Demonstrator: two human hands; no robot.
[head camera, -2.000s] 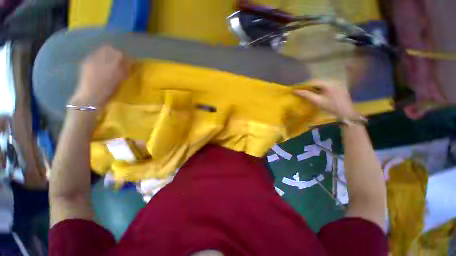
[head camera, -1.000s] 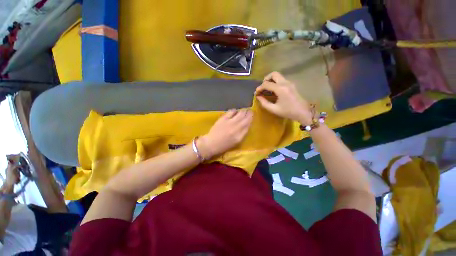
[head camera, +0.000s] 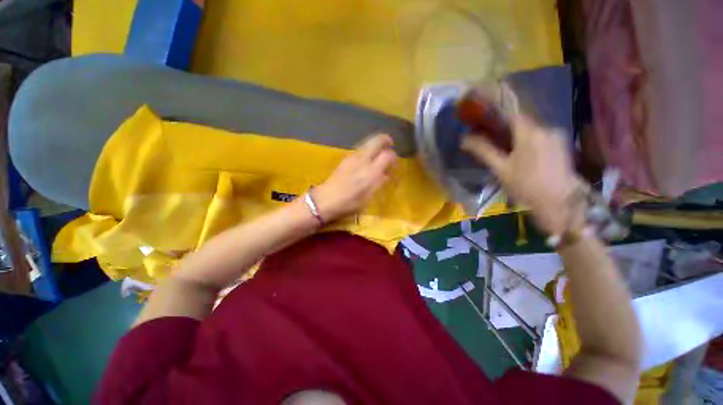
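The yellow garment (head camera: 262, 158) lies along the near side of the grey sleeve board (head camera: 198, 95), its near part bunched over the edge. A short dark label (head camera: 284, 196) shows on it. My left hand (head camera: 361, 178) rests on the garment near its right part, fingers bent; whether it pinches cloth cannot be told. My right hand (head camera: 539, 170), blurred, holds the steam iron (head camera: 452, 142) by its red-brown handle. The iron is over the garment's right end, beside the board's narrow end. Motion blur hides whether its soleplate touches the cloth.
A blue bar (head camera: 162, 32) stands at the upper left on the yellow table cover (head camera: 317, 47). A dark grey pad (head camera: 547, 99) lies right of the iron. White scraps (head camera: 444, 293) lie on the green floor. A metal-framed stand (head camera: 515, 285) with yellow pieces is at lower right.
My right hand has let go of the garment's edge and taken the iron, which has moved from the table toward me and right onto the garment's right end. My left hand stays on the cloth.
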